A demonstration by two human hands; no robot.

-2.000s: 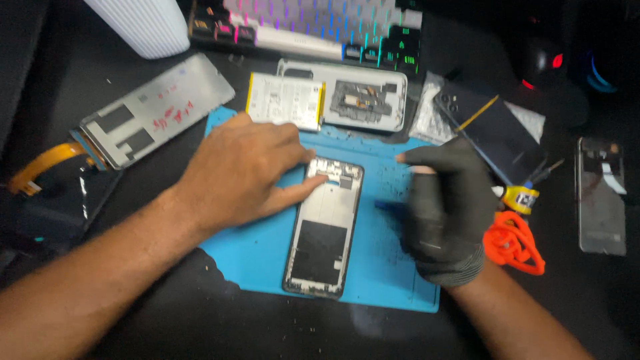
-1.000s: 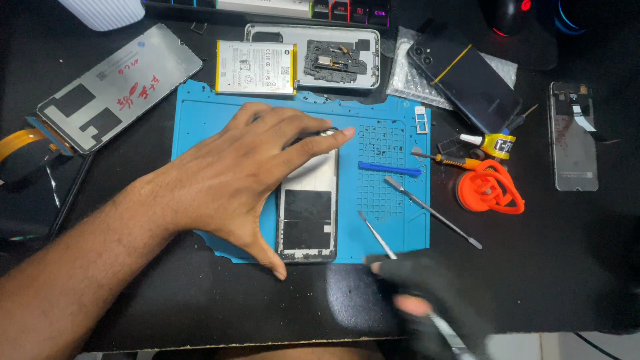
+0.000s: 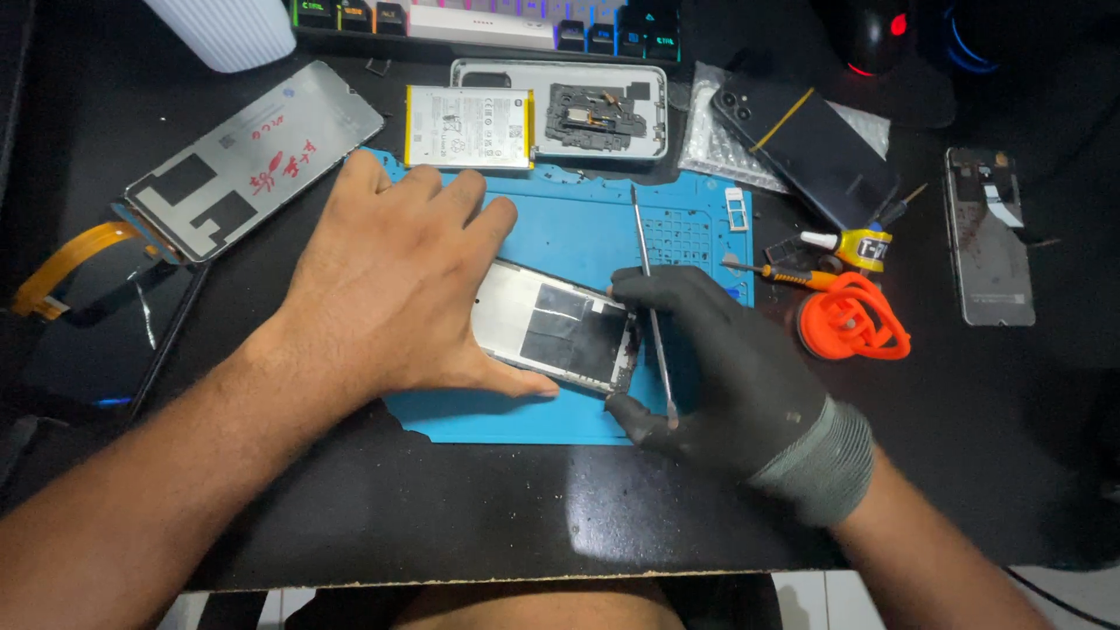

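Note:
A phone mid-frame (image 3: 499, 306) lies tilted over a blue silicone repair mat (image 3: 560, 219). My bare left hand (image 3: 394, 280) spans its left part, fingers along the upper edge and thumb on the lower edge, hiding that end. In a dark glove, my right hand (image 3: 717, 367) grips the frame's right end between fingertips and thumb. A thin metal spudger (image 3: 647, 289) also sits in that hand, lying across the palm side beside the frame. Above the mat are a battery (image 3: 469, 127) with yellow edges and a phone back cover (image 3: 647, 114) with dark parts on it.
A phone display (image 3: 262, 157) with an orange flex cable lies at left. On the right are a dark phone (image 3: 814, 157) on bubble wrap, a glue tube (image 3: 862, 249), an orange-handled tool (image 3: 796, 276), an orange suction cup (image 3: 831, 324) and another phone part (image 3: 989, 254). A keyboard (image 3: 490, 26) stands behind.
The phone frame has turned from upright to slanting sideways. My right hand, which was low at the right with the metal tool, has moved up to the frame's end.

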